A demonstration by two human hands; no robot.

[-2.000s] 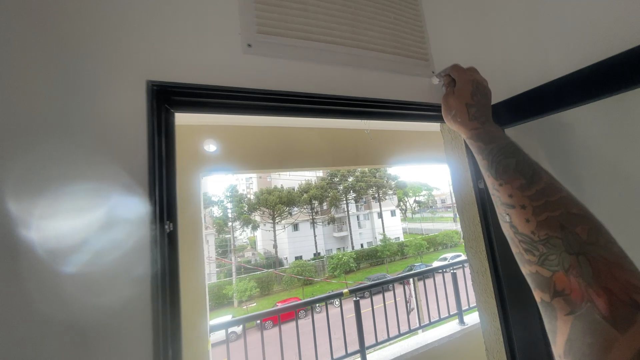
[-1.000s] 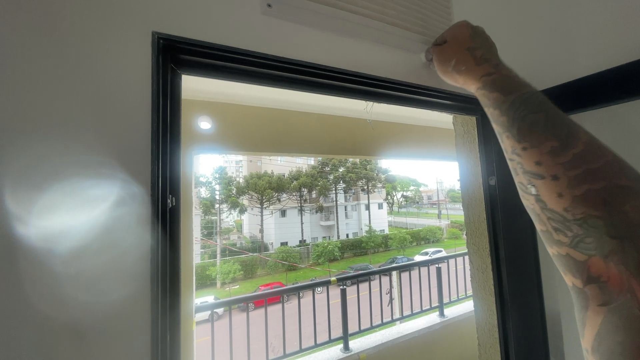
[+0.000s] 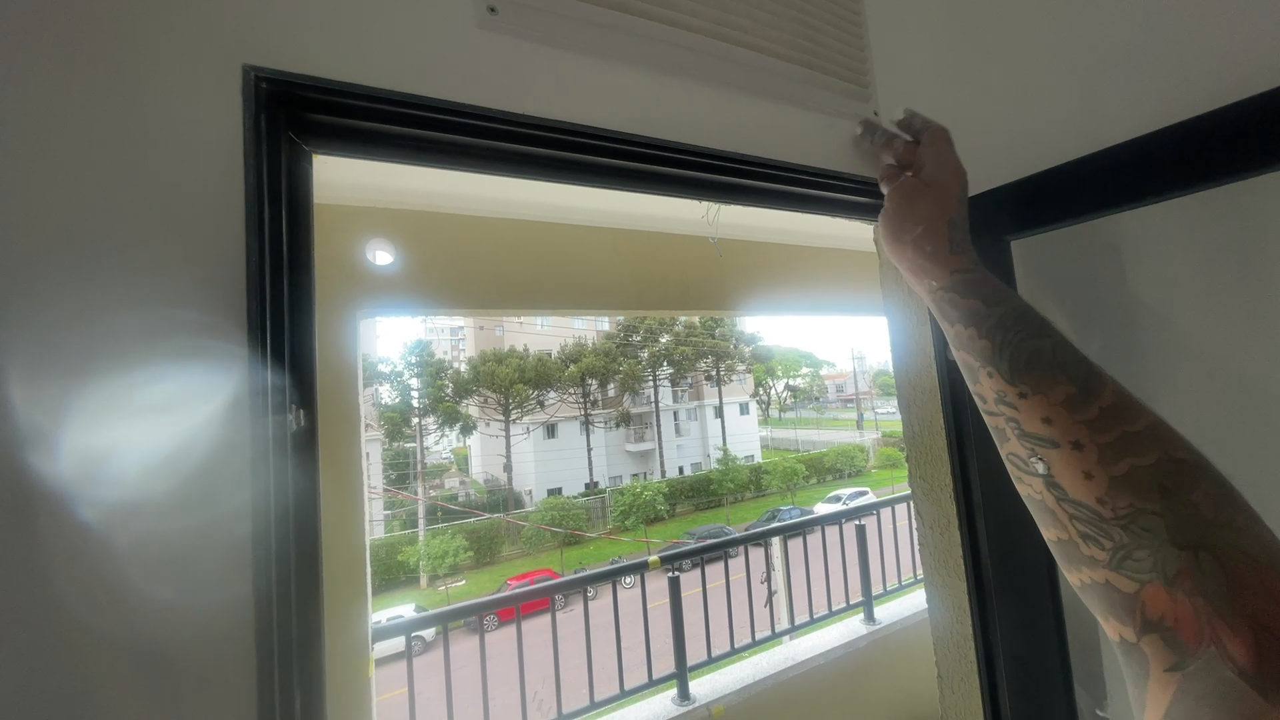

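My right hand (image 3: pixel 922 185) is raised at the upper right, just below the lower right corner of a white louvered vent grille (image 3: pixel 690 55) on the wall. Its fingers are bent and their tips look whitish. Blur hides whether anything small is between them. The wrist overlaps the right end of the black door or window frame's top bar (image 3: pixel 590 150). A screw (image 3: pixel 491 10) shows at the grille's lower left corner. My left hand is out of view.
Through the opening stand a dark metal balcony railing (image 3: pixel 676 640), a lit ceiling lamp (image 3: pixel 380 251) and thin loose wires (image 3: pixel 713 225) above. A black-framed panel (image 3: pixel 1150 165) is at the right, behind my forearm. Parked cars and trees lie beyond.
My right hand has stayed by the grille's lower right corner; its fingers were more closed one second ago and are more spread now. The view has shifted slightly.
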